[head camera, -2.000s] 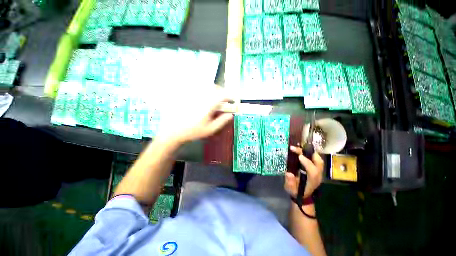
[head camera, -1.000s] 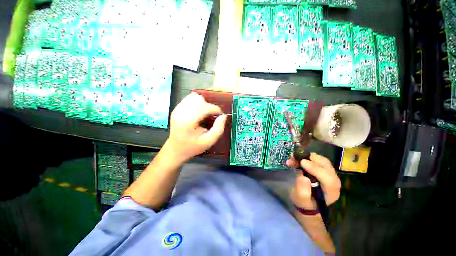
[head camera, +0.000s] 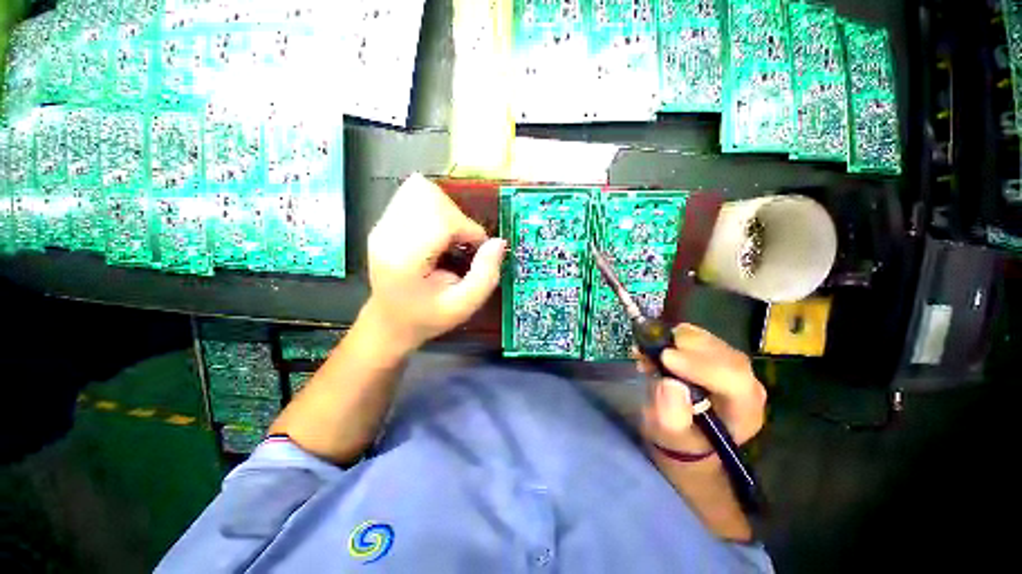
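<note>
Two green circuit boards (head camera: 547, 275) lie side by side on a dark red-brown pad (head camera: 698, 230). My right hand (head camera: 704, 387) is shut on a soldering iron (head camera: 726, 446). Its metal barrel slants up and left over the boards, with the tip near the seam between them; contact is unclear. My left hand (head camera: 431, 264) is at the boards' left edge, thumb and finger pinched together on the thin solder wire, which is barely visible now.
A whitish cup (head camera: 790, 249) with silvery bits stands right of the pad, with a yellow sponge (head camera: 797, 326) below it. A black box (head camera: 941, 320) is farther right. Board rows (head camera: 241, 185) lie left and more boards (head camera: 756, 84) beyond, split by a yellow-green strip (head camera: 482, 90).
The view has shifted over the bench. The iron's tip has moved left from the right board toward the seam. My left hand stays pinched at the boards' left edge.
</note>
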